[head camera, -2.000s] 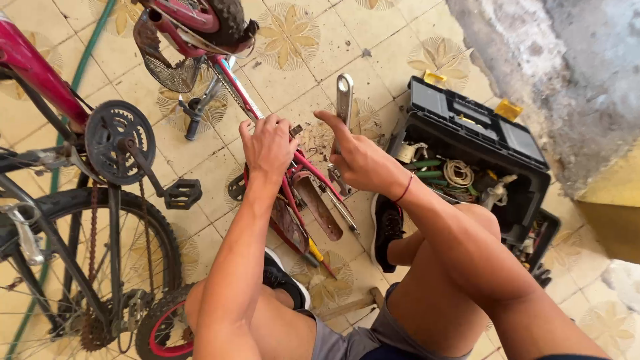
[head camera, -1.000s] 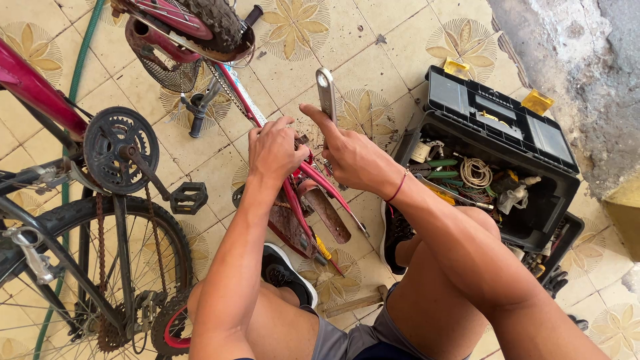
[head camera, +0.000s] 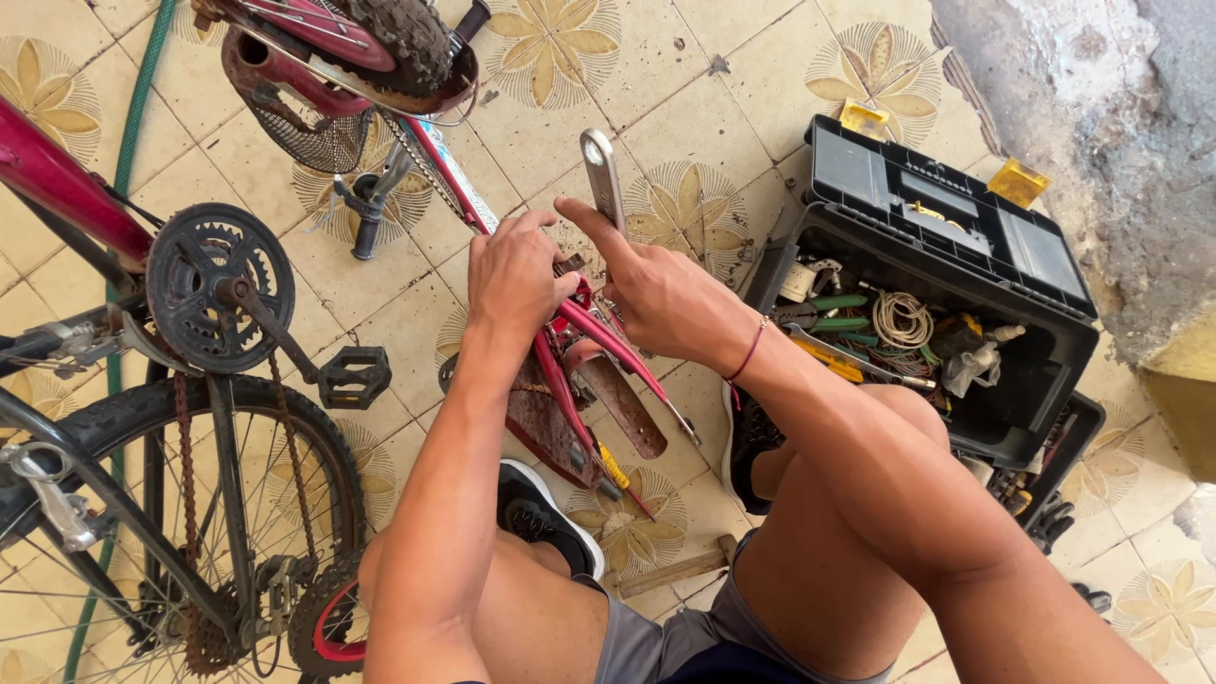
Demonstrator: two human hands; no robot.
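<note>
A small red bicycle frame (head camera: 551, 380) lies on the tiles between my feet, its rusty mudguard (head camera: 622, 408) alongside the stays. My left hand (head camera: 518, 271) rests on the frame, thumb and fingers around a small rusty metal part (head camera: 570, 266); the grip is partly hidden. My right hand (head camera: 655, 294) is closed around a steel wrench (head camera: 604, 176), whose ring end points up and away from me. The index finger extends beside the wrench, toward my left hand. Below the frame's rear end lies a yellow-handled screwdriver (head camera: 616, 472).
An open black toolbox (head camera: 950, 271) with pliers (head camera: 836, 313) and coiled cord (head camera: 902, 320) stands at the right. A larger bicycle with black crankset (head camera: 220, 288) fills the left side. The small bike's muddy wheel (head camera: 404, 47) is at the top; a green hose (head camera: 138, 114) runs along the left.
The right hand and wrench have shifted slightly relative to the left hand, which stays at the frame. The view has moved a little.
</note>
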